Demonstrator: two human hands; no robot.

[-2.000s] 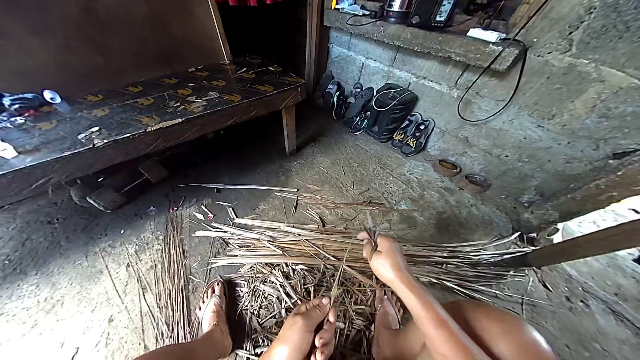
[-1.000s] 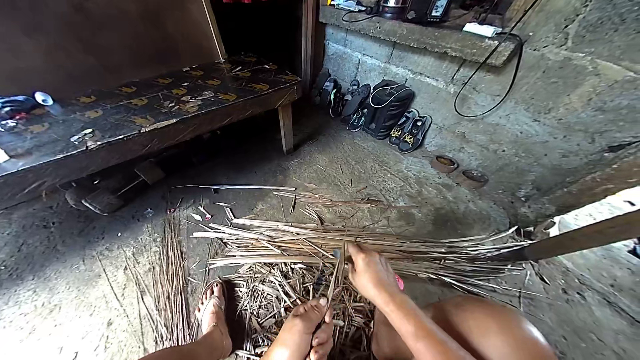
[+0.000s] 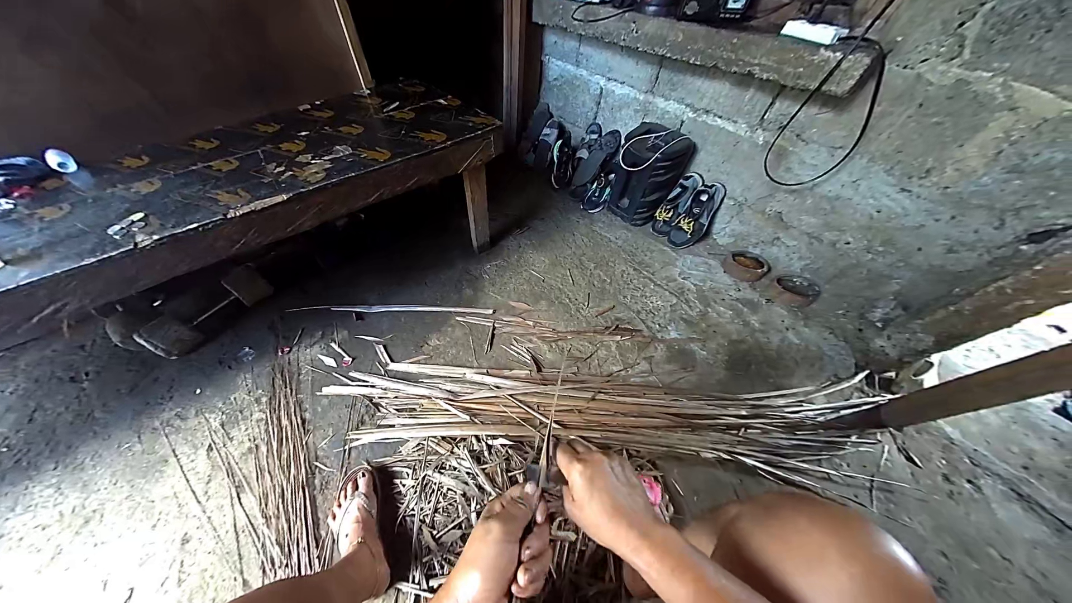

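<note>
My left hand [image 3: 512, 536] is closed on a thin dry frond strip [image 3: 548, 427], which points up and away from me. Right beside it, my right hand [image 3: 599, 486] grips a small dark tool, seemingly a knife, against the strip; the fingers hide most of it. Beneath both hands lies a heap of dry shavings [image 3: 452, 494]. Beyond them a bundle of long dry frond strips [image 3: 603, 410] stretches across the floor to the right. A bunch of thin brown ribs [image 3: 289, 469] lies left of my sandalled foot [image 3: 356, 519].
A low wooden bench [image 3: 251, 184] with a patterned cover stands at the back left. Shoes [image 3: 698, 213] and a black backpack [image 3: 651, 174] lean on the block wall. Two small clay pots [image 3: 745, 266] sit near its base. A wooden pole [image 3: 988, 385] slants in from the right.
My right hand moved from farther up the strip toward my left hand between the earliest frame and the middle one, and is now close beside it. My left hand has stayed about where it was.
</note>
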